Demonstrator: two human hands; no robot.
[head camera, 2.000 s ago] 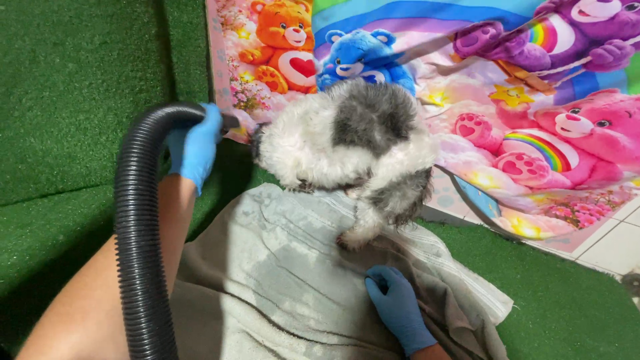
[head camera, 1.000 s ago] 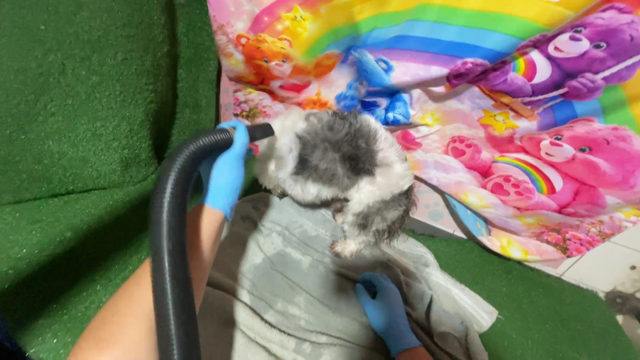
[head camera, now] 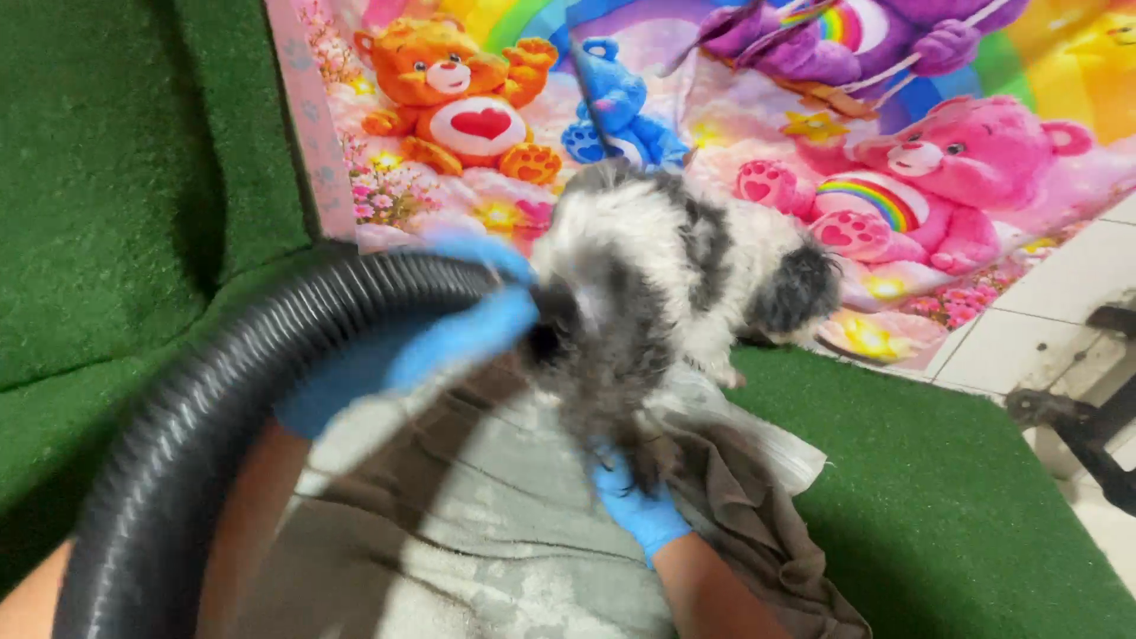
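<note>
My left hand (head camera: 444, 328), in a blue glove and blurred, is closed round the end of a black corrugated hose (head camera: 204, 382). The dark nozzle (head camera: 552, 324) points at the rear part of a grey and white long-haired dog (head camera: 701, 257). The dog's dark head is turned to the right, low over the green surface. My right hand (head camera: 635, 501), also gloved in blue, is under the dark fur of a leg or paw at the near end of the dog; the fur hides its fingertips. Below lies a grey, partly wet towel (head camera: 532, 550).
Green artificial turf (head camera: 923, 461) covers the surface and the left side. A colourful cloth with printed bears (head camera: 479, 124) spreads behind the dog. White floor tiles (head camera: 1021, 337) and a black metal frame part (head camera: 1078, 426) are at the right.
The dog has turned, its head now to the right. My left hand has brought the nozzle close to its rear, and my right hand has moved from the towel up to its fur.
</note>
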